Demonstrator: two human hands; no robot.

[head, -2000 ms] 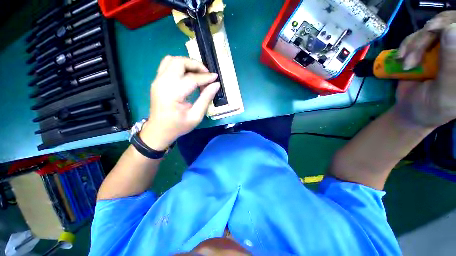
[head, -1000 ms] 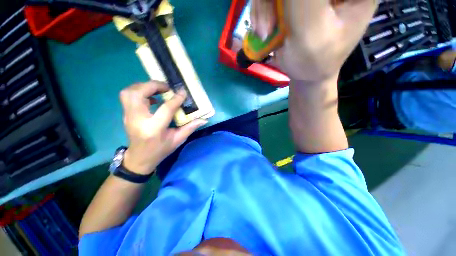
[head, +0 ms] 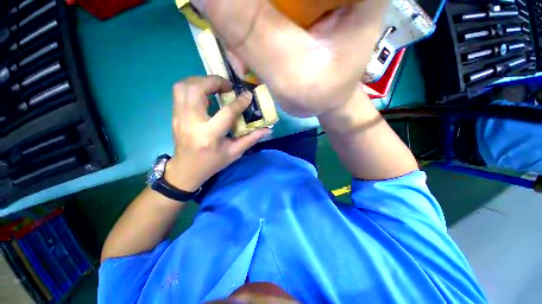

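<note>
The cream jig (head: 268, 105) lies on the green bench with the near end of a black leg arm (head: 254, 111) in its slot. My left hand (head: 201, 127) holds the arm's near end, with thumb and fingers at the jig. My right hand (head: 309, 68) grips the orange electric screwdriver (head: 312, 8) above the jig. Its tip is hidden; a bit of orange shows beside the arm. My right hand also hides the hub and most of the arm. Any small part or screw at my fingertips cannot be made out.
A black tray (head: 95, 142) of tube units lies left, another black tray (head: 454, 59) far right. The screw feeder (head: 410, 24) sits in a red bin (head: 389, 77), partly behind my right hand. A red bin (head: 110, 5) is at the top left. A blue-clothed person (head: 505, 142) is at the right.
My right hand has come from the feeder side, left over the jig, with the screwdriver. My left hand stays at the arm's near end. The view has shifted.
</note>
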